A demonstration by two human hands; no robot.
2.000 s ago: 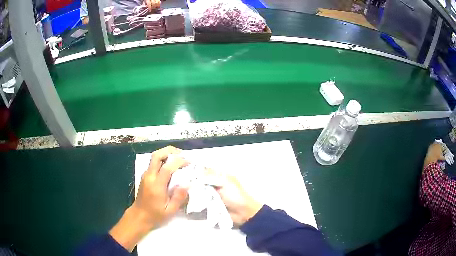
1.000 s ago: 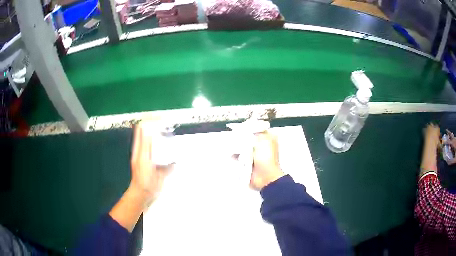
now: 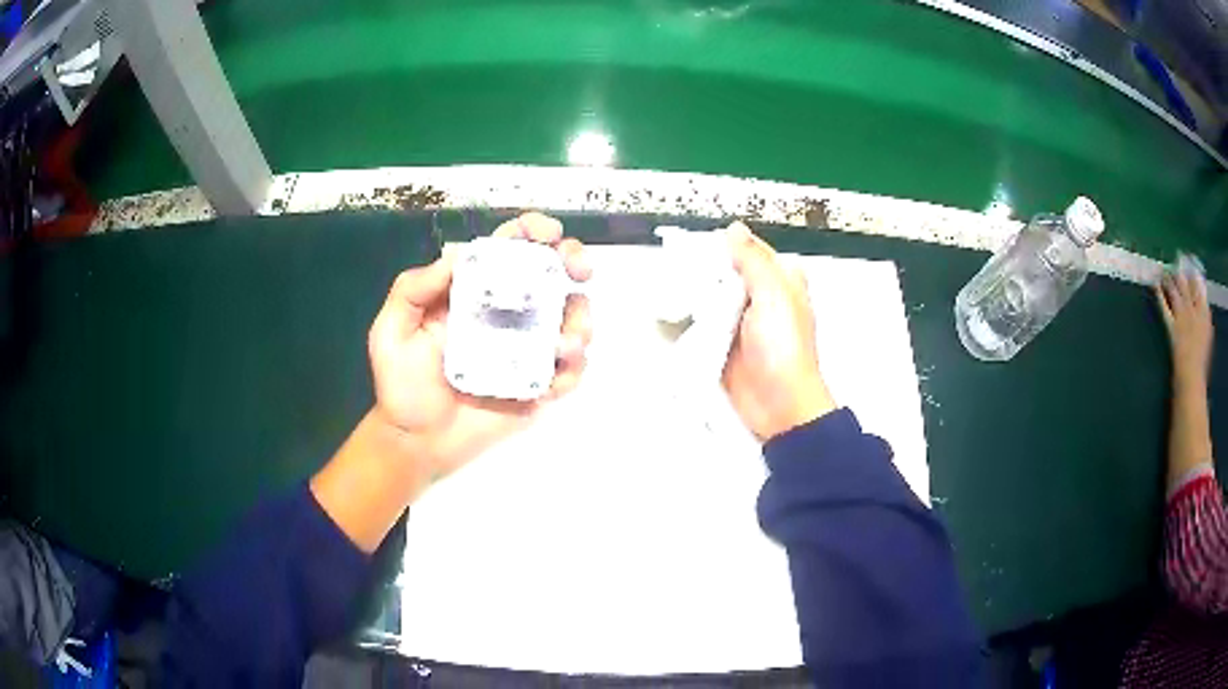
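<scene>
A white rounded power adapter (image 3: 506, 320) lies in my left hand (image 3: 418, 353), its face with faint grey markings turned up toward me. My left fingers wrap around its far and right edges. My right hand (image 3: 777, 337) holds a white cleaning cloth (image 3: 698, 289), apart from the adapter; the cloth is overexposed and its edges blend with the sheet. Both hands are above a large white work sheet (image 3: 606, 538) on the dark green bench.
A clear bottle with a white cap (image 3: 1030, 280) stands right of the sheet. A whitish chipped rail (image 3: 646, 197) runs between bench and green conveyor belt (image 3: 539, 94). A grey post (image 3: 195, 115) rises at left. Another person's arm (image 3: 1190, 364) reaches to the rail at far right.
My view has tilted down. My left hand now shows the adapter's marked face. Both hands, apart since one second ago, have sharpened. The other person's hand has moved up toward the rail.
</scene>
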